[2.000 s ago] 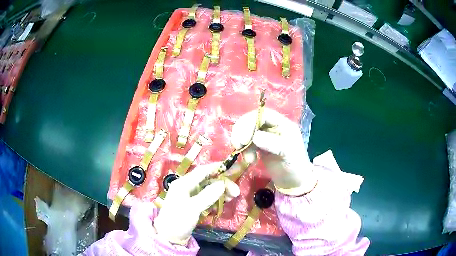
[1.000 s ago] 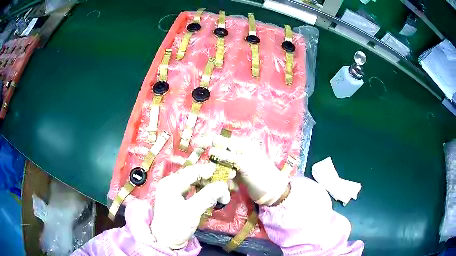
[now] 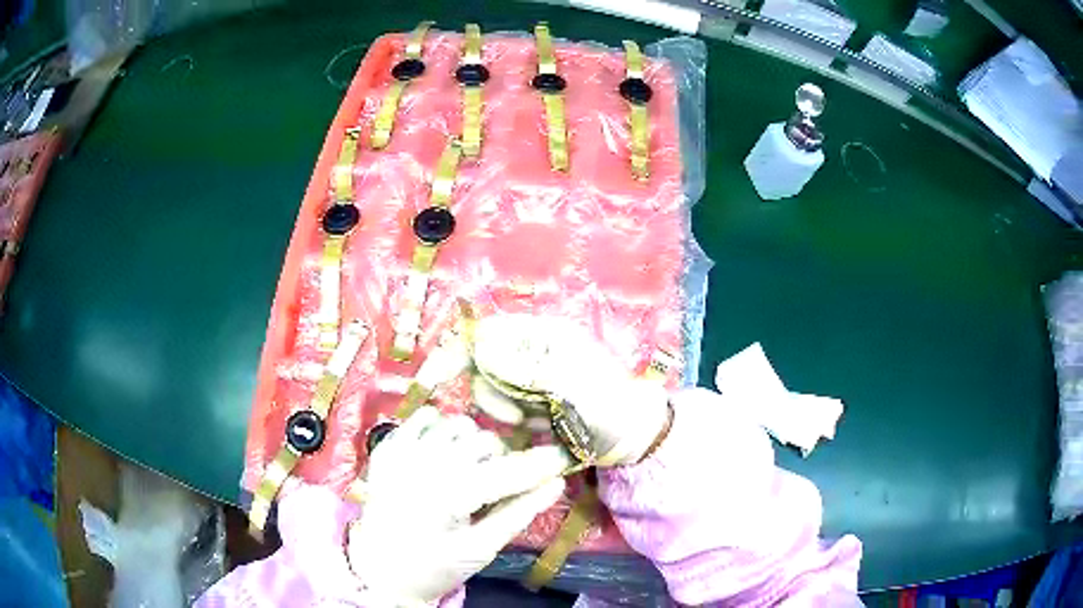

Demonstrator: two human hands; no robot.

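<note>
A wristwatch with a gold mesh band [image 3: 571, 430] is held between my gloved hands over the lower part of the red-pink tray [image 3: 558, 255]. My right hand [image 3: 570, 386] is closed round it; the case shows edge-on below the fingers and one strap end sticks out at the upper left. My left hand [image 3: 445, 499] touches the watch's lower end with its fingertips. Other watches with black heads lie in the tray, such as one at lower left [image 3: 305, 431]. One beside my left hand [image 3: 381, 436] is partly hidden.
Clear film [image 3: 696, 297] sticks out at the tray's right edge. A white folded cloth [image 3: 778, 399] lies right of my right hand on the green surface. A whitish bottle with a round metal top [image 3: 784, 160] stands beyond it. A rail with papers runs along the back right.
The held watch has been turned, its case now showing edge-on at my right hand. My left fingers have shifted right. The tray, bottle and cloth appear further left as the view shifts.
</note>
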